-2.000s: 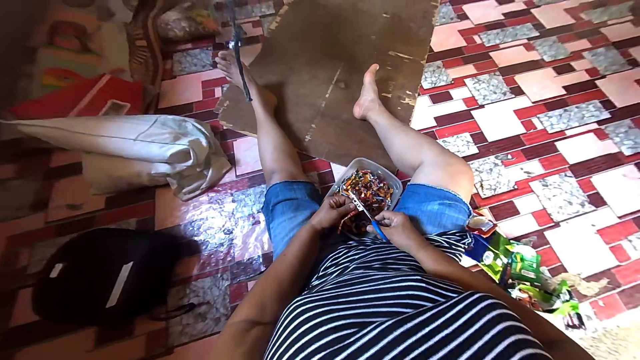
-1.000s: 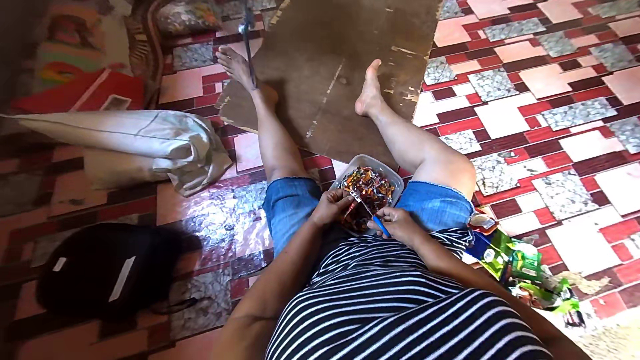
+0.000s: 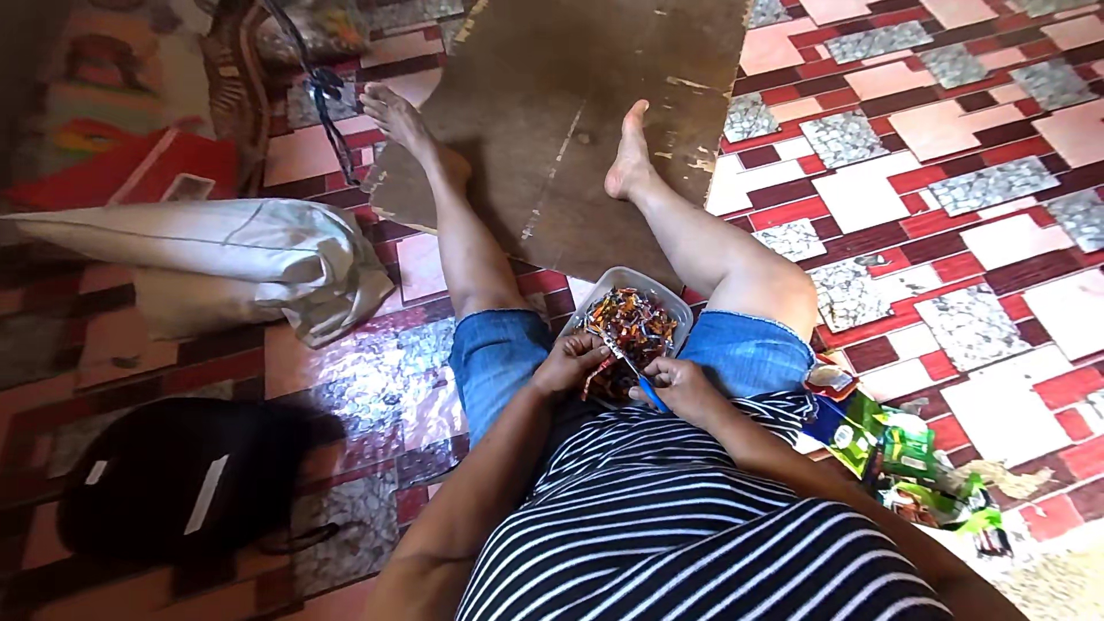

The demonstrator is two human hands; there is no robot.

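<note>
Between my thighs rests a translucent plastic tub (image 3: 681, 312), filled with small multicoloured cut pieces (image 3: 634, 323) that look like wrapper scraps. My right hand (image 3: 681, 385) grips the blue handles of a pair of scissors (image 3: 649, 390), whose blades point up and left over the tub. At the tub's left side my left hand (image 3: 569, 360) pinches a thin reddish strip (image 3: 595, 377) close to the blades. Whether the blades are apart is too small to tell.
Green and blue foil wrappers (image 3: 907, 448) lie on the tiled-pattern floor beside my right hip. To the left are a whitish sack (image 3: 293, 250) and a black bag-like object (image 3: 172, 483). A worn brown board (image 3: 552, 129) lies under my feet; a dark cord (image 3: 328, 103) hangs near my left foot.
Both hands stay over the tub with only small shifts. The dark cord near my left foot has swung or shifted in view.
</note>
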